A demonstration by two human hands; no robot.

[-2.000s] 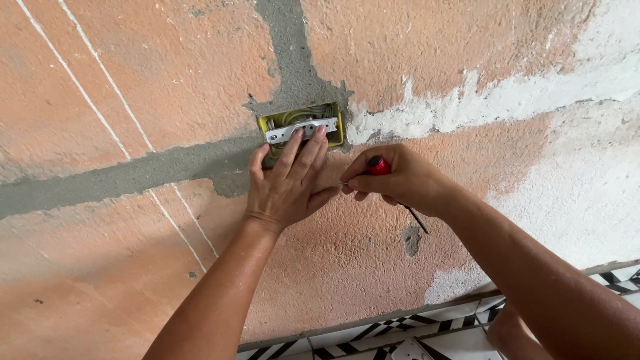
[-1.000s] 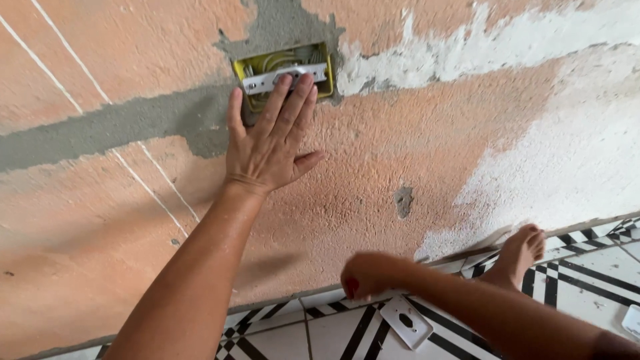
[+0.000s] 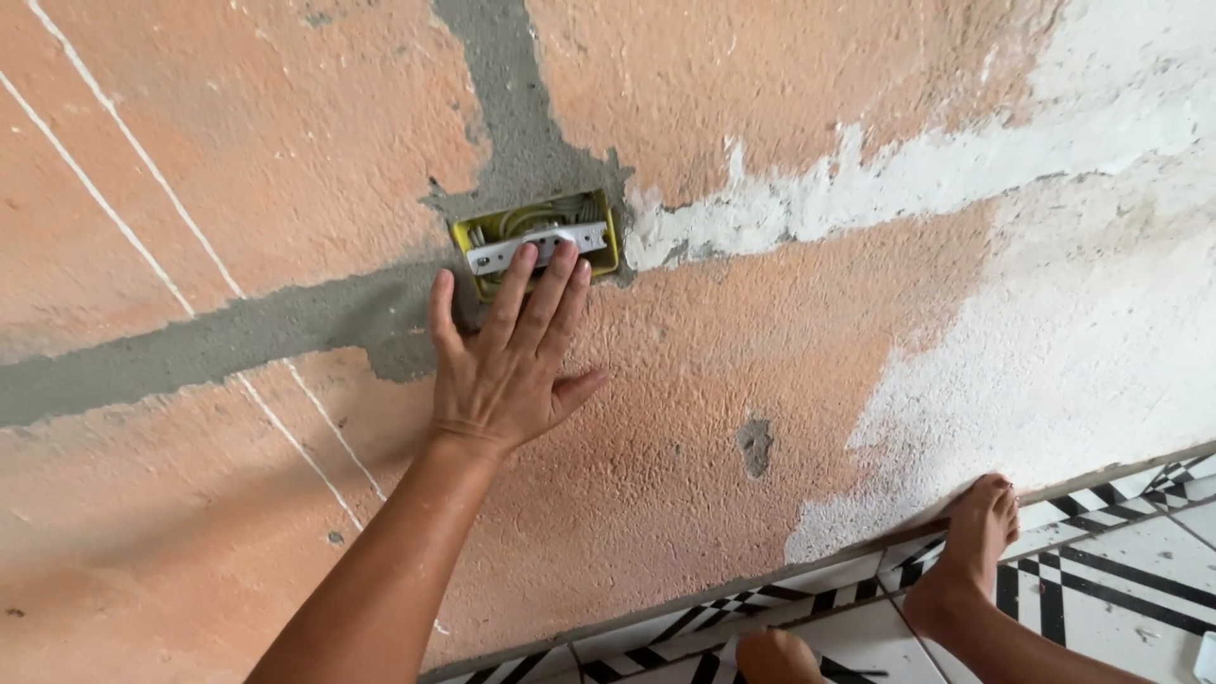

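A yellow electrical wall box (image 3: pixel 614 249) is set in the grey-patched wall, with coiled wires inside and a light metal or plastic mounting strip (image 3: pixel 486 258) across it, slightly tilted. My left hand (image 3: pixel 503 366) lies against the wall below, fingers spread, fingertips on the strip and grasping nothing. Low at the frame's bottom edge is my right hand (image 3: pixel 779 655), mostly cut off, down by the floor tiles. A pale edge shows at its left and a thin dark shaft at its right; whether it grips either is hidden.
Orange plaster wall (image 3: pixel 665 513) has a grey cement strip (image 3: pixel 228 332) and white painted areas. Black-and-white tiles (image 3: pixel 1121 570) cover the floor along the wall base. A bare foot (image 3: pixel 969 560) rests there, toes near the wall. A white item (image 3: pixel 1205 657) is partly visible at the right edge.
My right hand has gone from beside the box, where it held a red-handled screwdriver, down to the floor. My left hand has stayed at the strip.
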